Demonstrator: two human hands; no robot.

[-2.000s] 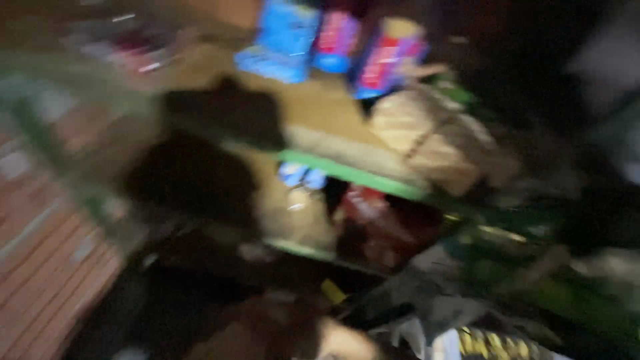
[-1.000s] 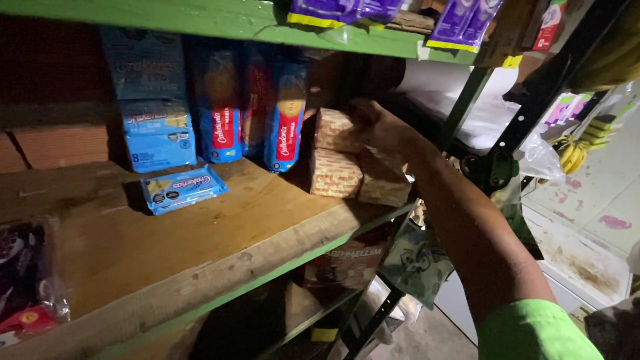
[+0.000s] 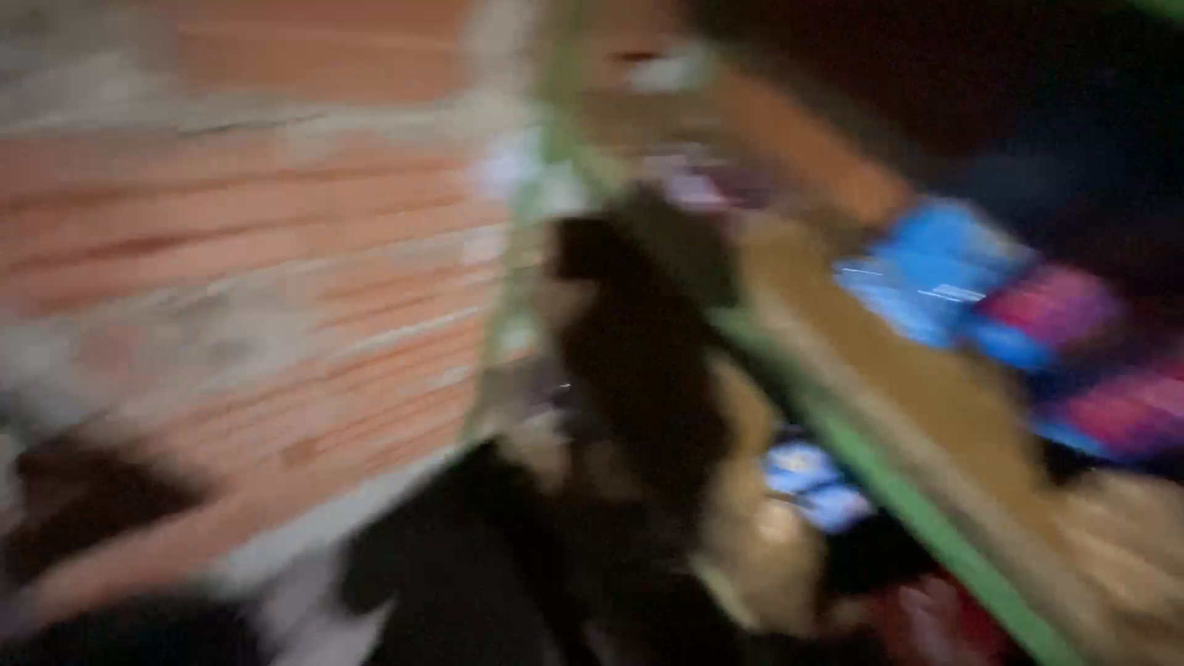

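Note:
Neither my left hand nor my right hand shows in the head view, which is badly blurred. Blue packets (image 3: 934, 268) rest on the wooden shelf (image 3: 879, 370) at the upper right. Beside them are red-and-blue packets (image 3: 1050, 310). Tan packages (image 3: 1124, 546) sit at the right edge, partly cut off. On the level below, a small blue-and-white packet (image 3: 814, 481) lies near a red package (image 3: 939, 620). A dark shadow falls across the shelf's near end.
A brick wall (image 3: 240, 259) fills the left side. The shelf has a green front edge (image 3: 906, 509) that slants down to the right, and a green upright (image 3: 536, 231) stands by the wall. Dark, unclear shapes fill the bottom middle.
The view has swung strongly left toward the brick wall. One second ago a hand was on the stacked tan packages; now no hand is in sight.

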